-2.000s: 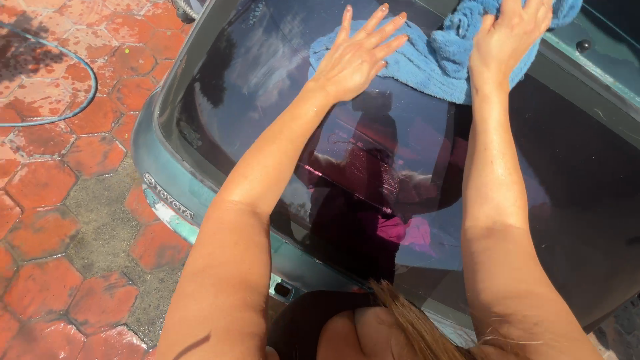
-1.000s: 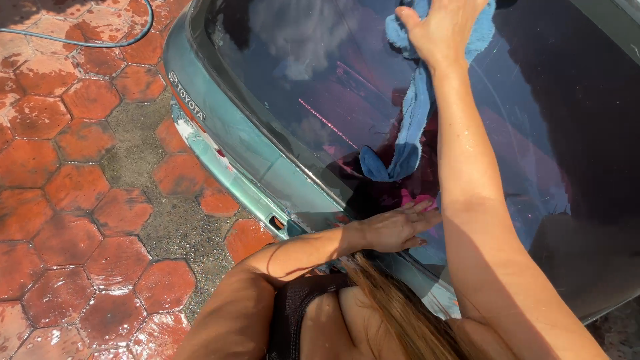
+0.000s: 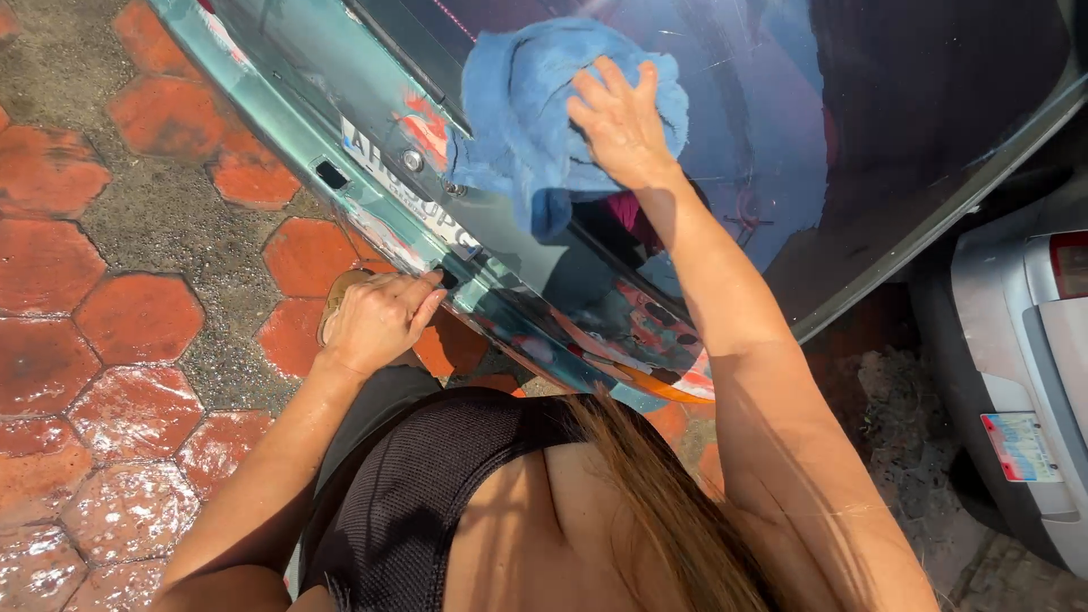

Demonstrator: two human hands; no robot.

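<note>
A bunched blue cloth (image 3: 518, 110) lies against the lower edge of the dark rear window (image 3: 765, 127) of a green car. On top of it, my right hand (image 3: 620, 123) presses down with its fingers spread and bent. My left hand (image 3: 387, 314) rests at the car's rear bumper (image 3: 501, 319), its fingertips by a dark slot and the fingers curled; whether they grip the edge is not clear. Above that hand are a licence plate (image 3: 408, 191), a round lock (image 3: 412, 161) and patches of worn paint.
Wet red hexagonal tiles (image 3: 140, 319) with strips of grey gravel cover the ground at the left. A silver car (image 3: 1011, 340) stands close by at the right. A shoe (image 3: 340, 297) shows beneath my left hand.
Both hands were up on the window two seconds ago; my left hand has come down to the bumper. The blue cloth, under my right hand, is now bunched at the window's lower edge. The view has shifted.
</note>
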